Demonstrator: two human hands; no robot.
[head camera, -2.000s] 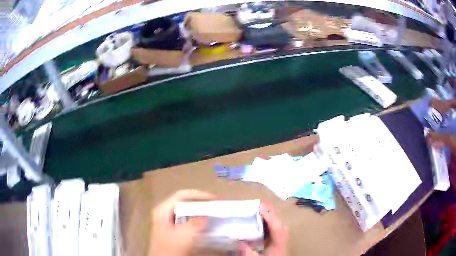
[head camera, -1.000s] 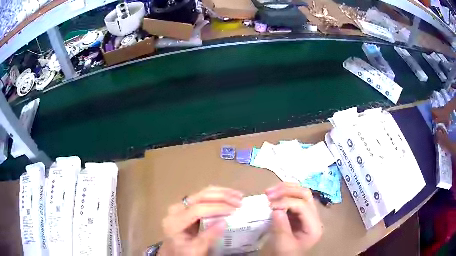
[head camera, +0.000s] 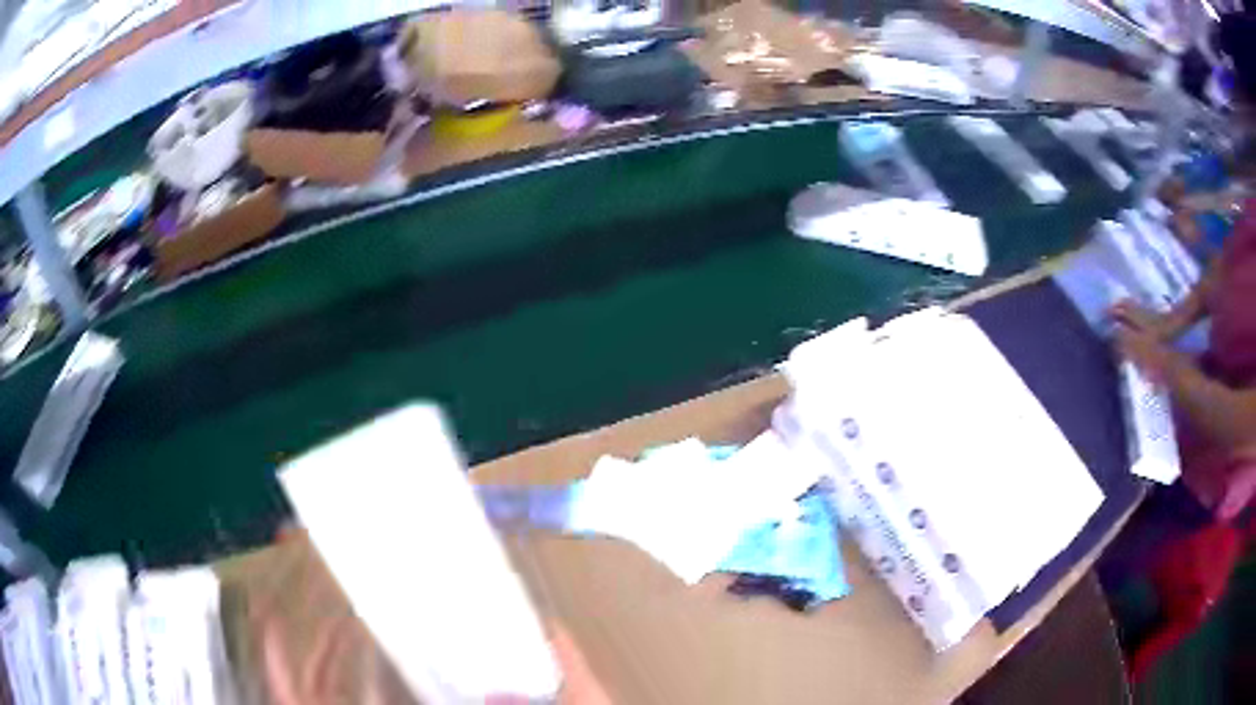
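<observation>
A long white carton (head camera: 420, 551) stands out tilted in front of me at the lower left, blurred, its plain face showing. My left hand (head camera: 320, 645) is blurred at its lower left side, holding it. My right hand (head camera: 576, 672) is at its lower right edge, mostly cut off by the picture's bottom, also holding it. White leaflets (head camera: 675, 507) lie loosely on light-blue packets (head camera: 799, 548) on the brown cardboard table (head camera: 661, 640). Small blue-purple squares (head camera: 530, 504) lie left of them, blurred.
Overlapping white cartons (head camera: 950, 455) lie at right on a dark mat (head camera: 1061, 372); more stand in a row at lower left (head camera: 138, 640). The green conveyor (head camera: 551, 303) carries several white boxes. A cluttered shelf is behind. A person (head camera: 1212, 344) works at far right.
The carton, earlier seen short-end on between both hands, is now raised, moved left and shows its long face. The view has shifted, so the table items sit further left.
</observation>
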